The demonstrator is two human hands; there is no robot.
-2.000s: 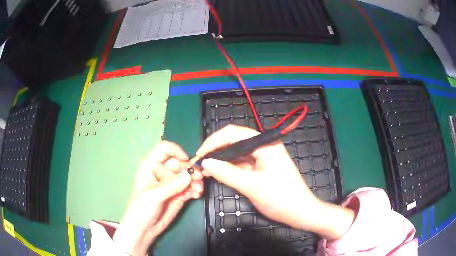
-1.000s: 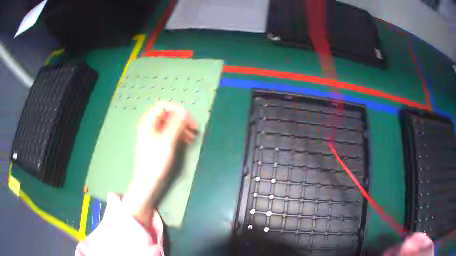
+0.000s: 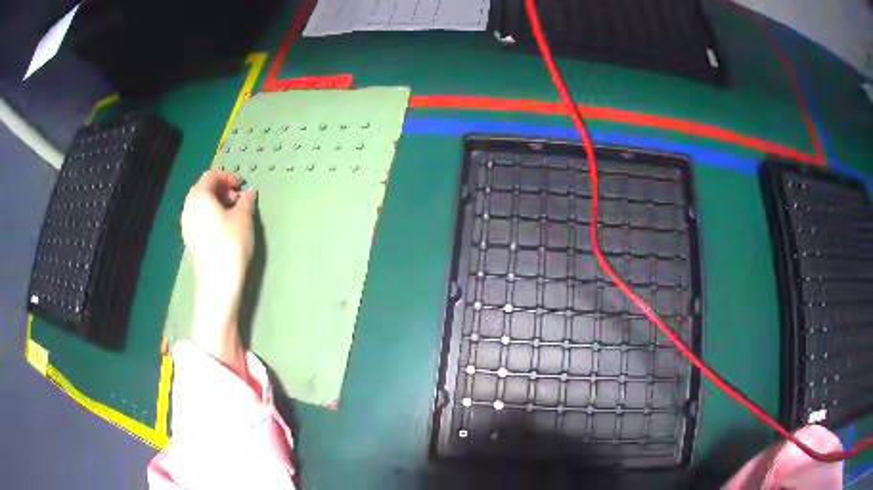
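My left hand (image 3: 218,218) is over the left side of the light green parts pad (image 3: 297,258). Its thumb and index finger are pinched together on a tiny part (image 3: 245,189) just below the rows of tiny parts. The other fingers are curled. My right hand is out of the picture; only its pink sleeve (image 3: 790,469) shows at the bottom right. The red air hose (image 3: 595,206) runs from the top down to the right edge. The pen is not in view. The black centre tray (image 3: 574,287) has bright dots in its left columns.
Black pocketed tray stacks stand at the left (image 3: 96,230) and right (image 3: 833,278). A black rear tray (image 3: 622,33) and a white paper form (image 3: 402,14) lie at the back. Red tape (image 3: 479,103) and blue tape (image 3: 440,127) cross the green mat.
My left hand has left the centre and gone to the pad's left side, its fingertips now below the rows. My right hand and the pen have left the picture to the right; the view has shifted.
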